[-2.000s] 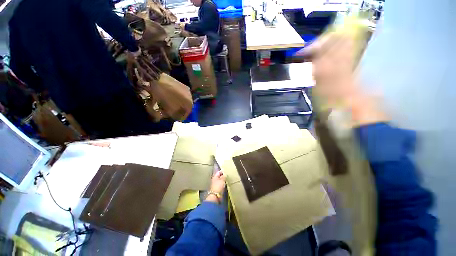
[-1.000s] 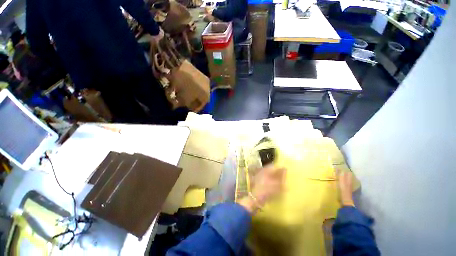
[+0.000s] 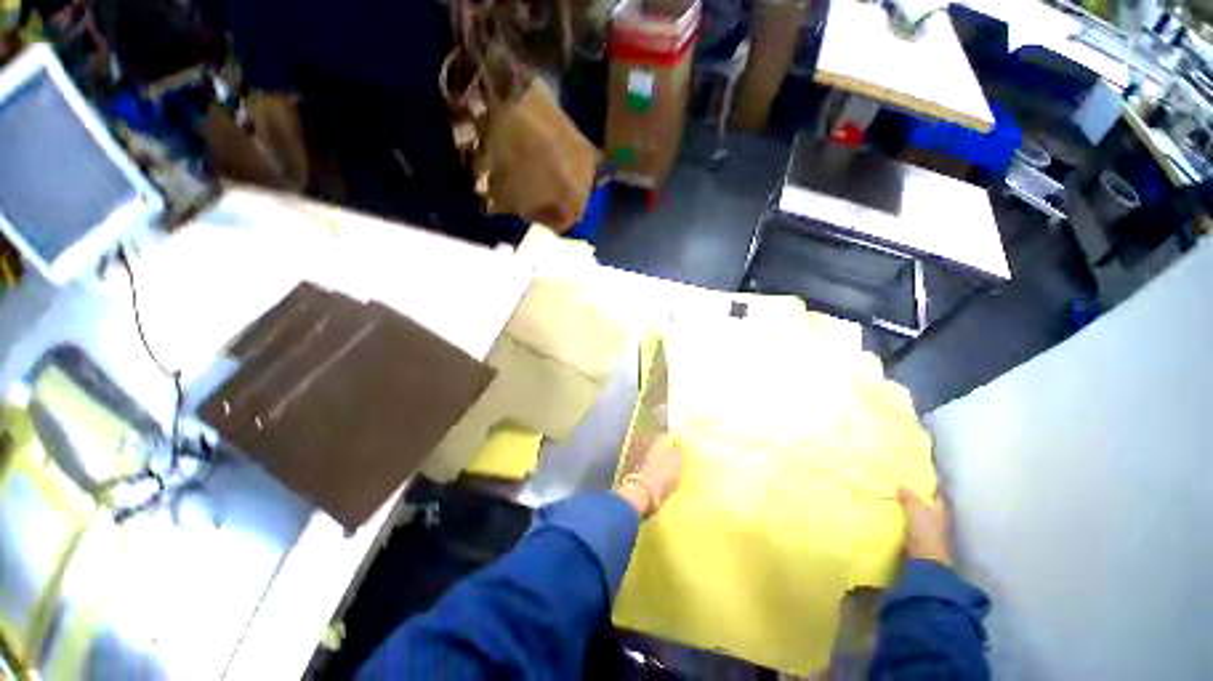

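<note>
A large fabric panel (image 3: 758, 532) lies yellow side up in front of me, on the side stand. My left hand (image 3: 655, 475) holds its left edge, where a strip of the panel is turned up. My right hand (image 3: 923, 526) is at the panel's right edge, thumb on top and the other fingers partly hidden. A small black tab (image 3: 738, 309) shows near the panel's far edge. No pocket piece shows on the yellow panel.
Brown pocket pieces (image 3: 359, 399) lie overlapped on the white table at left. Beige panels (image 3: 565, 333) lie beside them. A screen (image 3: 67, 166) stands far left, with a black cord (image 3: 149, 319). Beyond are a person in dark clothes, a bag (image 3: 539, 153), a bin (image 3: 648, 100) and a low table (image 3: 958, 220).
The panel with the brown piece on it is no longer seen; a yellow side now faces up. My left hand has moved from over the panel to its left edge. The view has shifted.
</note>
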